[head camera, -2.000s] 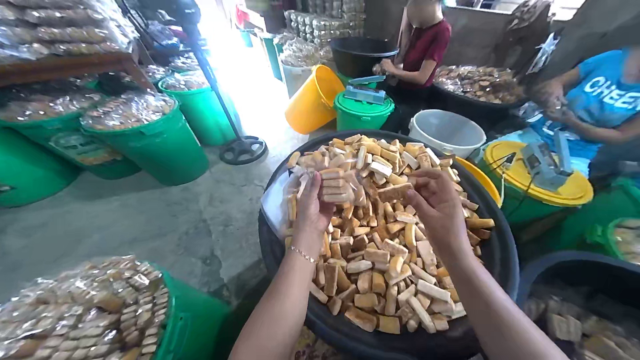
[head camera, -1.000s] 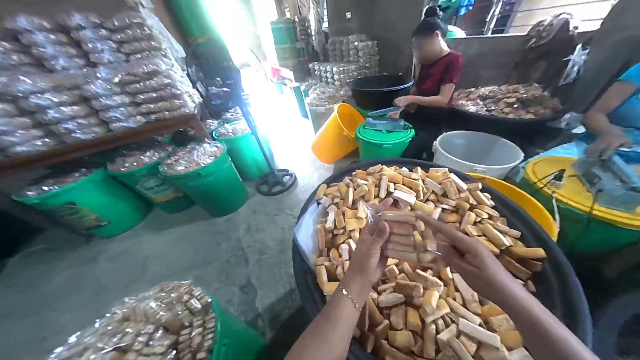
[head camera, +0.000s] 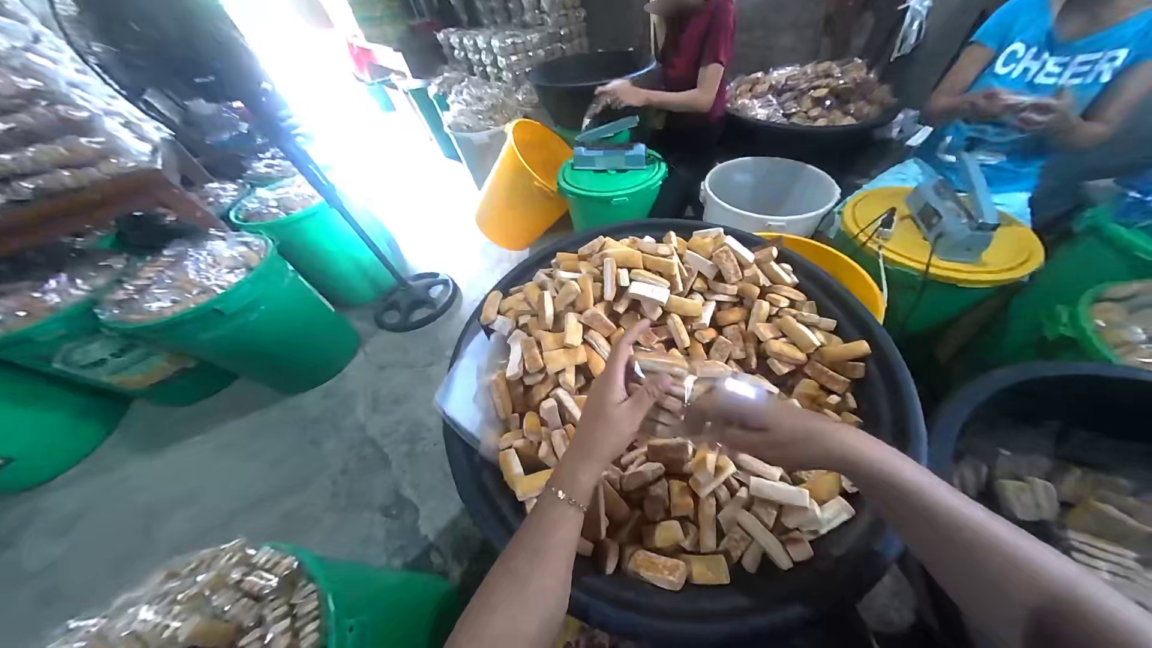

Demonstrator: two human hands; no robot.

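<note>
A wide black tub point(head camera: 900, 423) heaped with toasted bread sticks point(head camera: 666, 468) stands in front of me. Above the heap, my left hand point(head camera: 621, 396) holds a clear plastic bag point(head camera: 666, 405) with several bread pieces in it. My right hand point(head camera: 756, 418), blurred by motion, is at the bag's right side with its palm and fingers against the plastic; the fingertips are partly hidden. Clear empty-looking plastic bags point(head camera: 468, 387) lie in a stack over the tub's left rim.
Green buckets of packed bread point(head camera: 297, 333) stand left, with another bucket point(head camera: 387, 594) lower left. A fan stand's base point(head camera: 417, 301) is behind. Sealing devices rest on a green lid point(head camera: 612, 175) and a yellow lid point(head camera: 999, 247). Two people work across. Another black tub point(head camera: 954, 405) is right.
My right hand held a bread piece beside the bag two seconds ago; now it is against the bag itself. The view has swung left and back.
</note>
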